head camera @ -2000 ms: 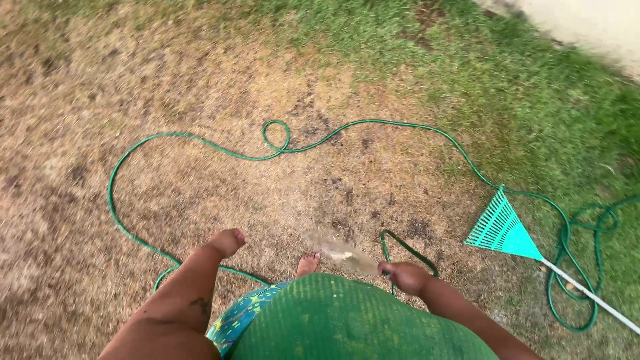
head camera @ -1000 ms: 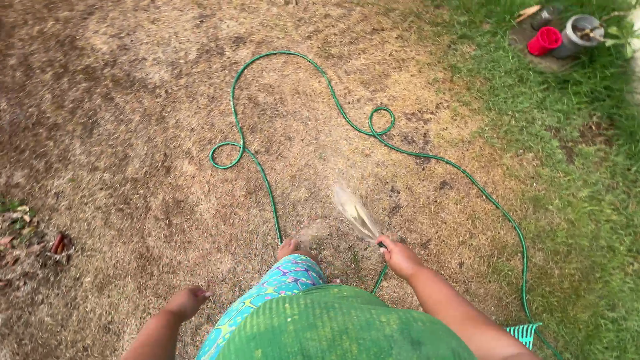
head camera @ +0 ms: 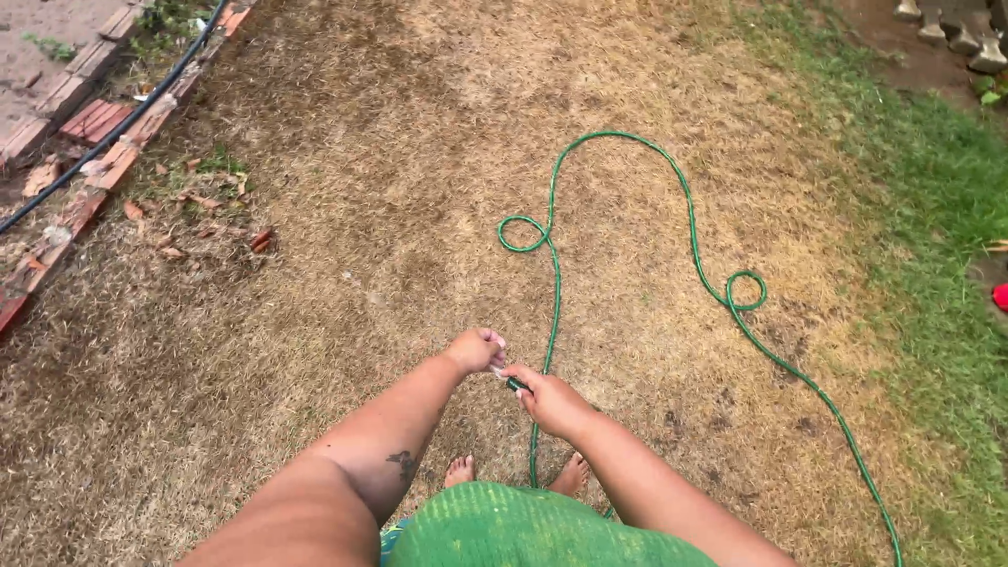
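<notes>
My right hand [head camera: 550, 400] is closed around the dark end of a green garden hose [head camera: 557, 291], low in the middle of the view, above my bare feet. Water shows at the hose's mouth. Just beyond it, my left hand [head camera: 477, 351] is at the water with its fingers curled; whether it touches the hose end is not clear. The hose lies over the dry grass in a long bend with two small loops, one left of the bend and one on its right side, and runs off at the lower right.
A brick edging [head camera: 118, 161] with a black hose [head camera: 142, 106] along it crosses the upper left, dry leaves [head camera: 197, 205] beside it. Green grass [head camera: 929, 205] borders the right side. Concrete balusters [head camera: 962, 35] lie at the top right, and a red object [head camera: 1000, 297] shows at the right edge.
My left hand has come across to the hose end at my right hand. The rake and the grey pot are out of view. The view has swung left, bringing in the brick edging.
</notes>
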